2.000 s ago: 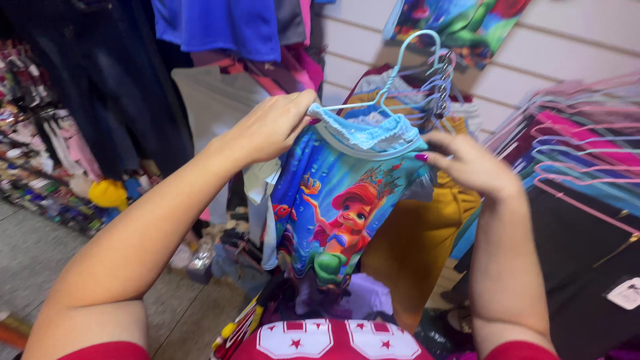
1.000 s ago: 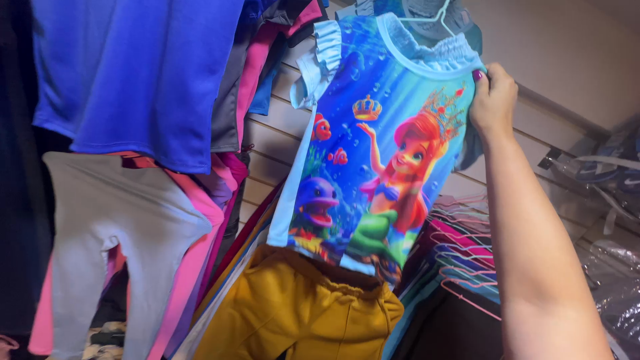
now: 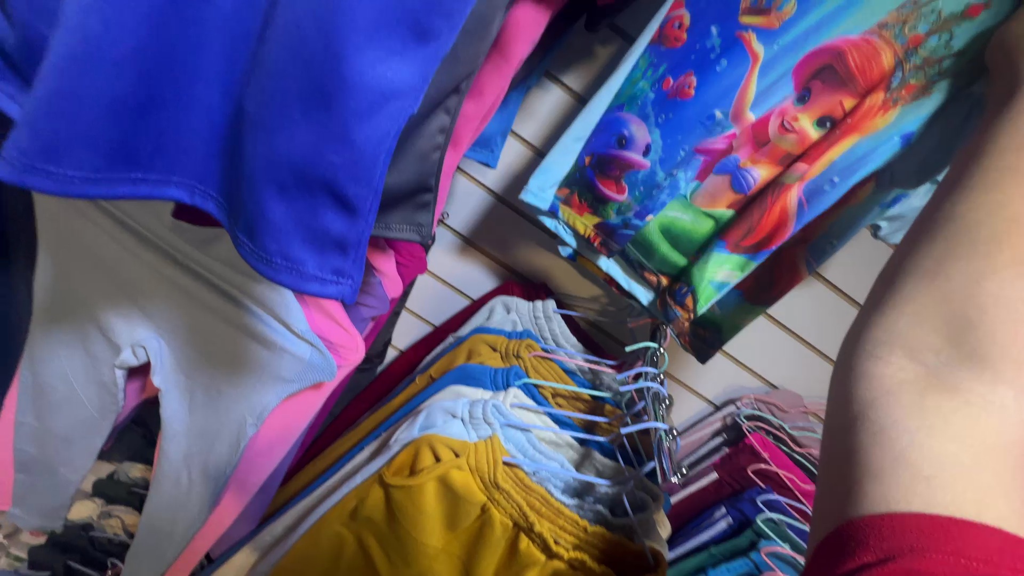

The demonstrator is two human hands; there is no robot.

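A child's garment printed with a red-haired mermaid and sea creatures (image 3: pixel 736 152) hangs at the upper right, tilted, its top cut off by the frame. My right forearm, in a red sleeve, reaches up along the right edge towards it; the hand itself lies past the frame's top edge, so its grip is hidden. My left hand is out of the frame. Below the printed garment, mustard trousers (image 3: pixel 424 512) hang at the front of a row of trousers in white, blue and mustard on pastel hangers.
At the left hang a blue garment (image 3: pixel 216 120) and grey leggings (image 3: pixel 184 320) with pink ones behind. More clothes on pastel hangers (image 3: pixel 768 480) fill the lower right. A white slatted wall (image 3: pixel 496 216) stands behind the racks.
Both hands were at the printed garment's neck; one second ago only my right hand showed, at its shoulder. The garment has gone up to the rack's upper part. The view has swung upwards.
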